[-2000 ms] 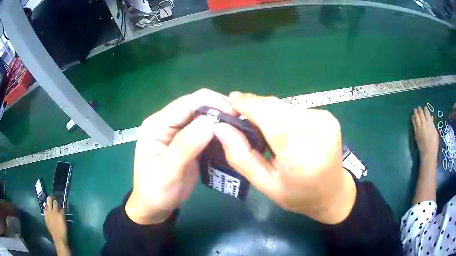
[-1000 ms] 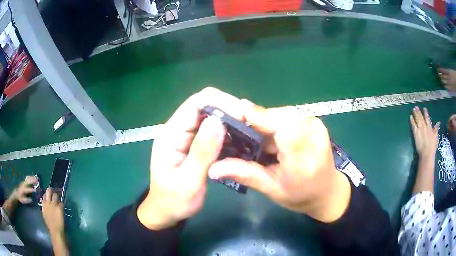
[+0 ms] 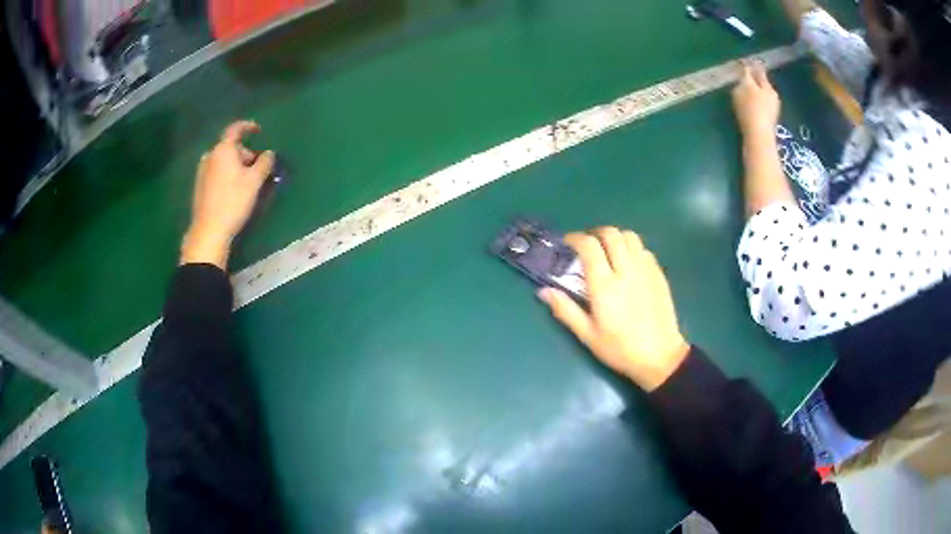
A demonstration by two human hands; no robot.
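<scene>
My right hand (image 3: 631, 313) grips a phone front housing (image 3: 532, 257) by its lower end, with thumb and fingers on opposite sides. The housing lies low at the green surface, its round silver disc facing up at the far end. A pale patch shows partly under the fingers. My left hand (image 3: 224, 188) is stretched out beyond the pale metal strip, fingers bent. A small dark unit (image 3: 275, 175) shows at its fingertips, mostly hidden and blurred; I cannot tell whether it is held or lies on the surface.
The metal strip (image 3: 448, 188) crosses the green surface. A grey post (image 3: 47, 349) stands at left. At right, a neighbour in a dotted sleeve has a hand (image 3: 759, 102) near white rings (image 3: 801, 172). A dark unit (image 3: 722, 18) lies far right; a black slab (image 3: 50, 490) is lower left.
My hands have parted from the housing they held together. The left has moved far left beyond the strip; the right now grips a housing low at the surface. The view has turned right.
</scene>
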